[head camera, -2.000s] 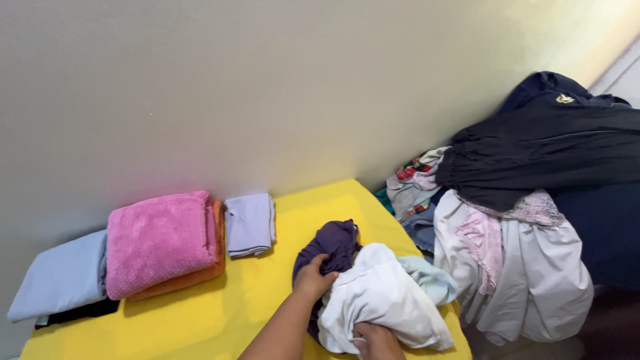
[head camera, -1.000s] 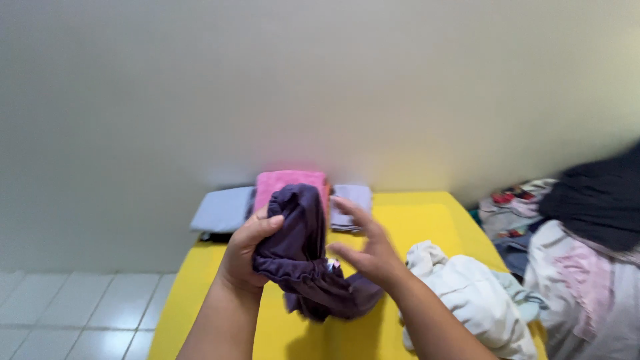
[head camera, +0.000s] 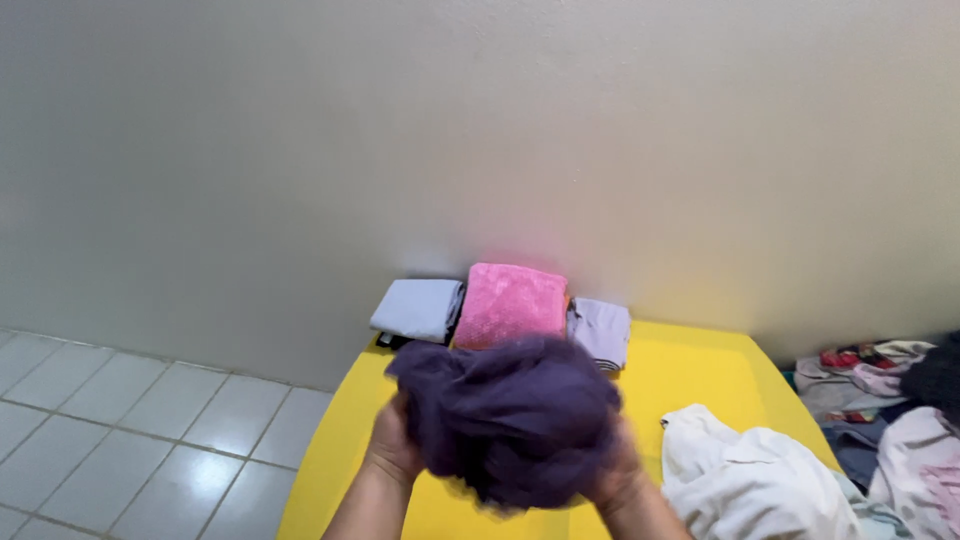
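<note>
A bunched dark purple cloth garment (head camera: 517, 420), blurred by motion, is held up above the yellow tabletop (head camera: 697, 367). My left hand (head camera: 396, 442) grips its left side and my right hand (head camera: 616, 465) its right side; the fingers of both are largely hidden by the cloth. Beyond it, along the wall, lie a folded light blue cloth (head camera: 420, 309), a folded pink fluffy towel (head camera: 514, 304) with an orange edge beneath, and a folded lilac cloth (head camera: 602, 330). A crumpled white cloth (head camera: 750, 480) rests to the right of my right hand.
At the far right, beside the table, is a heap of mixed clothes (head camera: 862, 435), including black, white and pink pieces. A plain wall (head camera: 480, 150) stands behind the table. White floor tiles (head camera: 135, 420) show at the left.
Two seconds ago the purple garment lay on the table beside the white cloth; now both hands hold it up, spread wider than one second ago. The view has swung left.
</note>
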